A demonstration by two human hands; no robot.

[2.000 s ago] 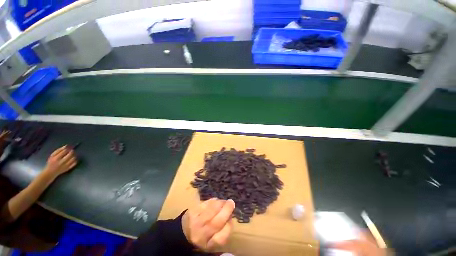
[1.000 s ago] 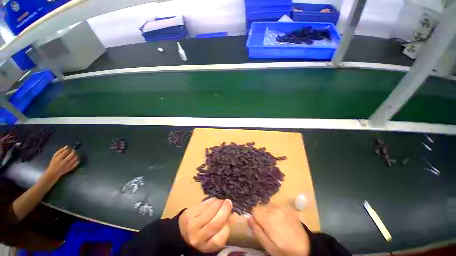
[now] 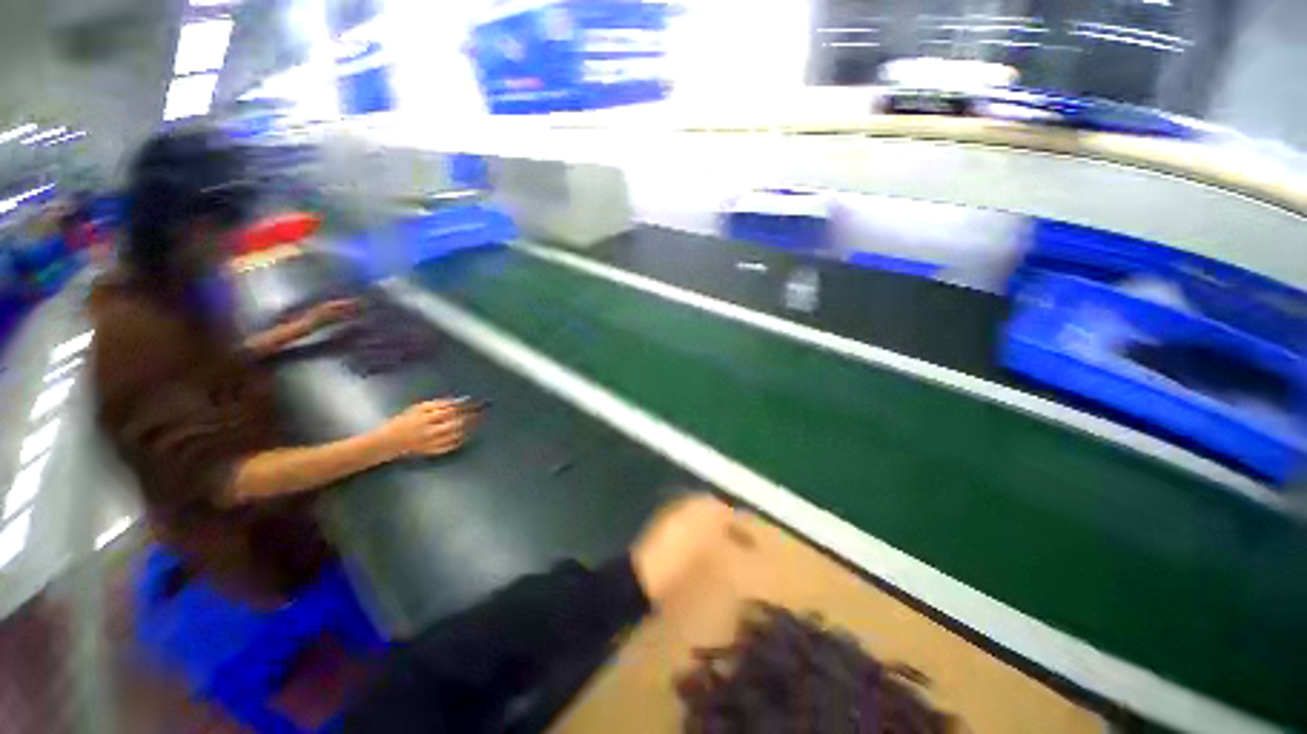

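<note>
My left hand [image 3: 688, 556] is blurred, over the upper left part of the tan cardboard sheet [image 3: 896, 609]. A small dark spot shows beside its fingers; I cannot tell if the hand holds it. The heap of small dark moulded parts [image 3: 803, 681] lies on the cardboard, cut off by the bottom edge of the picture. My right hand is not in view.
A co-worker in brown [image 3: 187, 373] sits on a blue stool [image 3: 265, 645] at left, one hand holding a thin dark thing over the bench. The green conveyor [image 3: 803, 445] runs beyond the cardboard. A blue bin [image 3: 1147, 387] and a blurred white bottle [image 3: 800, 291] stand behind it.
The view has swung left and is blurred. My left hand has moved from the heap's near side to the cardboard's far left part. My right hand has left the picture.
</note>
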